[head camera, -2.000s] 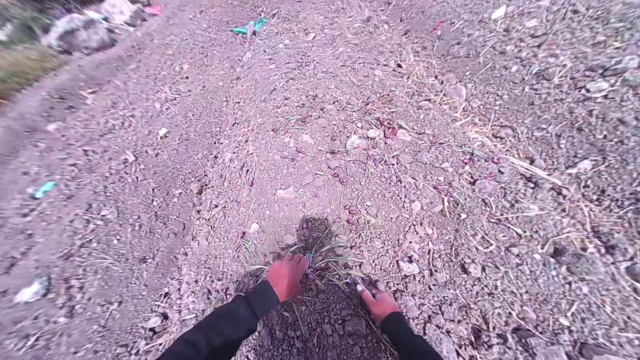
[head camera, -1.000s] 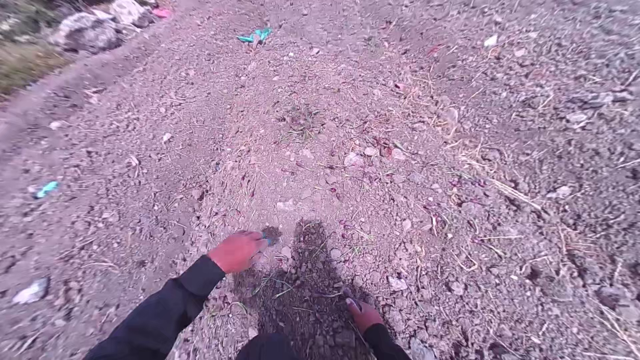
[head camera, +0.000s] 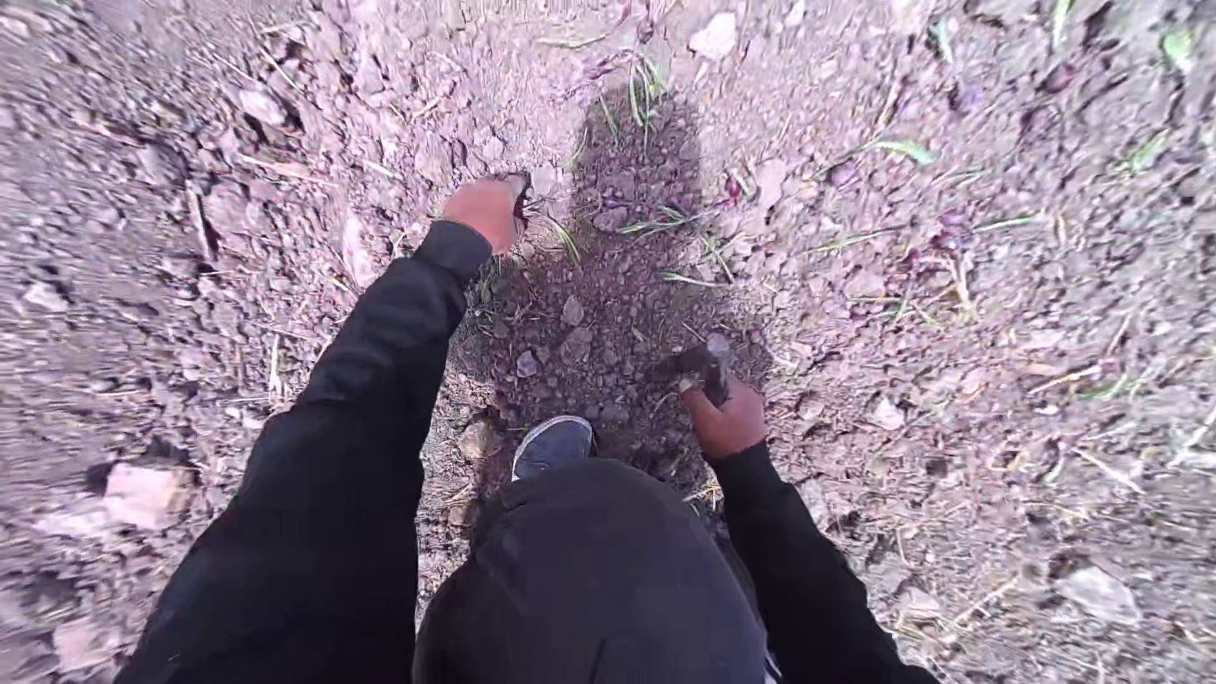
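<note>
My left hand (head camera: 486, 211), palm turned away, is closed around a dark clump (head camera: 522, 198) with thin root-like strands, just above the soil. Lower and to the right, my right hand (head camera: 727, 413) grips a short hand tool (head camera: 714, 369); its dark, blurred head points left over the loose soil, and its exact kind cannot be told. Between and beyond the hands lie thin green shoots (head camera: 655, 224) and a tuft of green leaves (head camera: 646, 90). Small purple bulbs (head camera: 843, 174) with green leaves, like onions, are scattered on the right.
Dry, cloddy soil surrounds the hands, with a pale stone (head camera: 714, 36) at the top and a larger stone (head camera: 147, 494) at the lower left. My shoe (head camera: 553, 445) and dark-clothed knee (head camera: 608, 560) are at the bottom centre. My shadow falls across the soil ahead.
The view has tilted down sharply, bringing my knee and shoe into sight. My left hand, low at the soil near my right hand two seconds ago, is now farther from it, holding a clump.
</note>
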